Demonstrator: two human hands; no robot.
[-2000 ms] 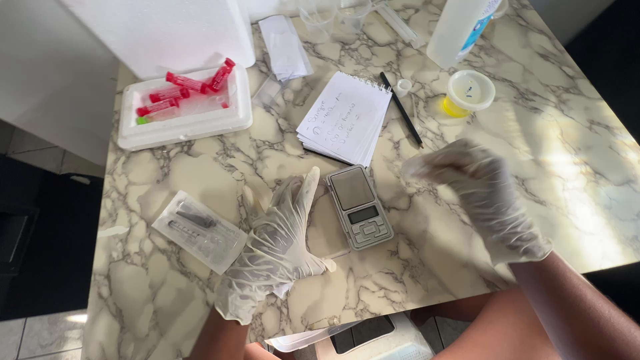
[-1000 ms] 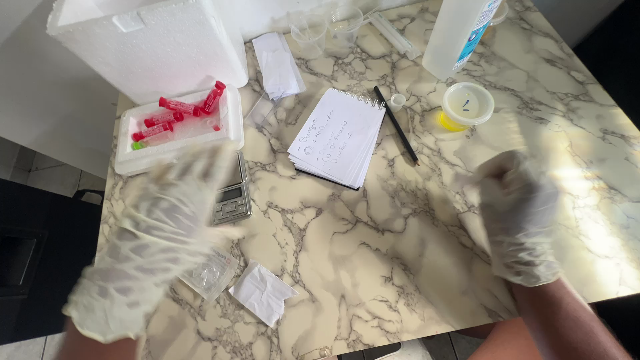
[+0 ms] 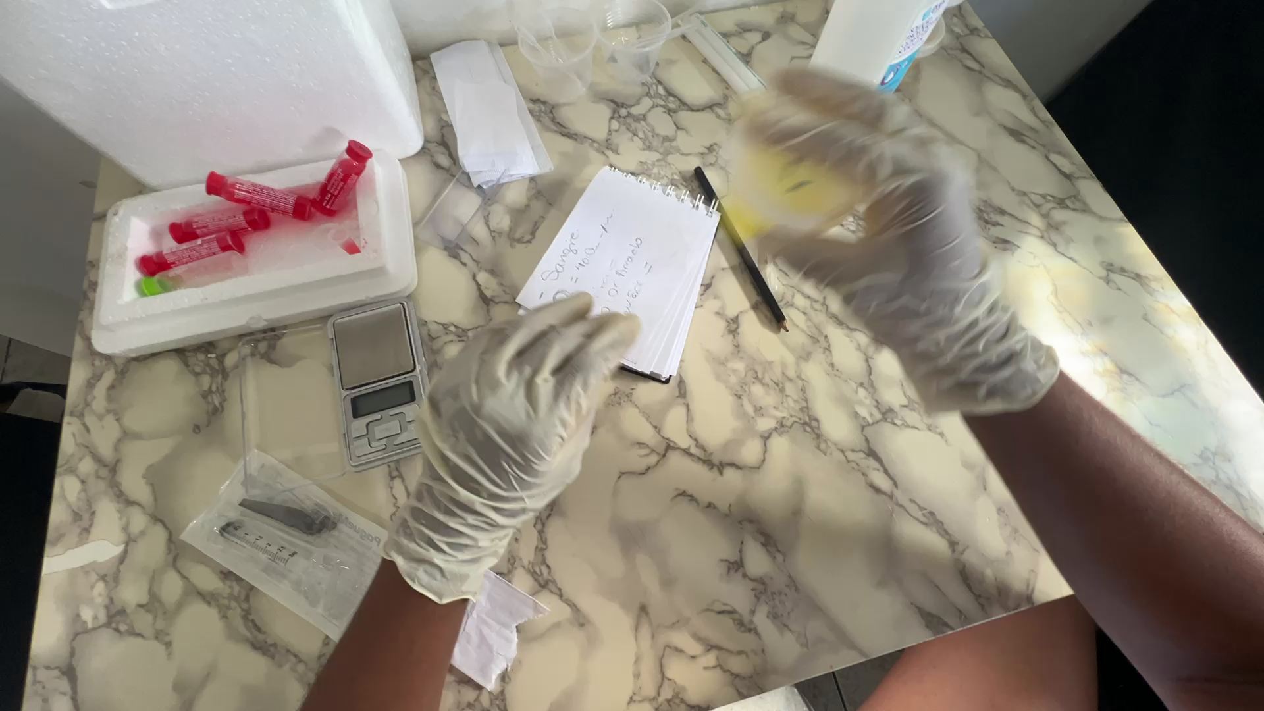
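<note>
Both hands wear pale latex gloves. My right hand (image 3: 889, 217) grips a lidded clear plastic cup of yellow liquid (image 3: 795, 188), blurred by motion, above the table right of a black pencil (image 3: 741, 247). My left hand (image 3: 513, 425) is raised over the lower edge of a spiral notepad (image 3: 632, 257) with handwriting, its fingers bent together and nothing seen in them. Left of that hand lies a silver pocket scale (image 3: 378, 380) with a clear cover. A packaged syringe (image 3: 286, 538) and a folded white paper (image 3: 494, 627) lie near my left wrist.
A white foam tray (image 3: 375, 281) holds several red-capped tubes (image 3: 259, 195) at the left, before a foam box (image 3: 207, 79). Folded papers (image 3: 489, 114), clear plastic cups (image 3: 632, 39), glass slides (image 3: 721, 49) and a white bottle (image 3: 874, 39) stand or lie along the back.
The lidded cup, on the table a second ago, is now in my right hand. My left hand has moved right from the scale. Earlier, the scale moved from mid-table to beside the foam tray.
</note>
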